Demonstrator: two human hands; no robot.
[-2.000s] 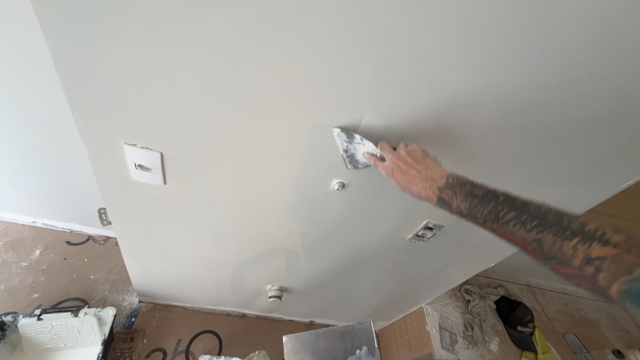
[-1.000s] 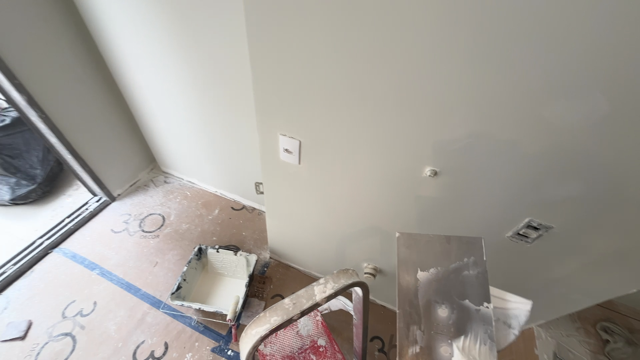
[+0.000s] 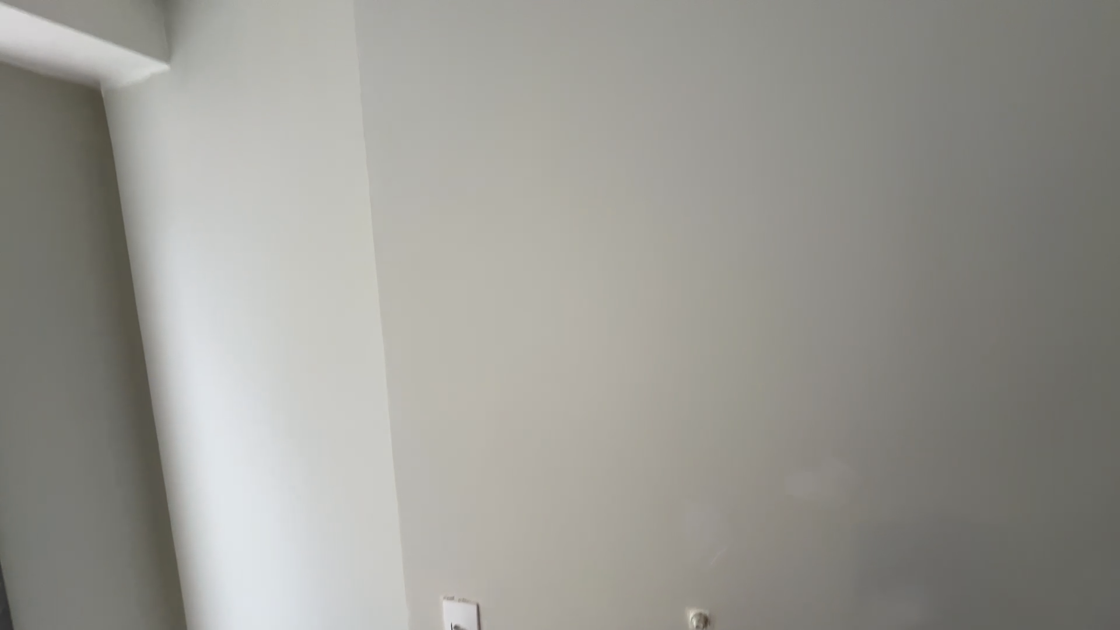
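Note:
A broad painted wall (image 3: 656,306) fills most of the head view, with faint lighter patches (image 3: 822,481) low on its right half. At the bottom edge, a white wall plate (image 3: 461,614) is partly cut off by the frame. To its right, a small round fitting (image 3: 698,619) sticks out of the same wall. Neither my left hand nor my right hand shows, and no tool is visible, so what they hold is hidden.
The wall's vertical corner edge (image 3: 381,332) runs down left of the plate. Beyond it stands a brighter wall section (image 3: 254,350), then a darker wall (image 3: 70,350) at far left. A boxed ceiling edge (image 3: 79,44) juts in at the top left.
The view has swung up, away from the floor, paint tray and filler-covered metal sheet. Two seconds ago my right hand held a putty knife against the wall; it is now out of view.

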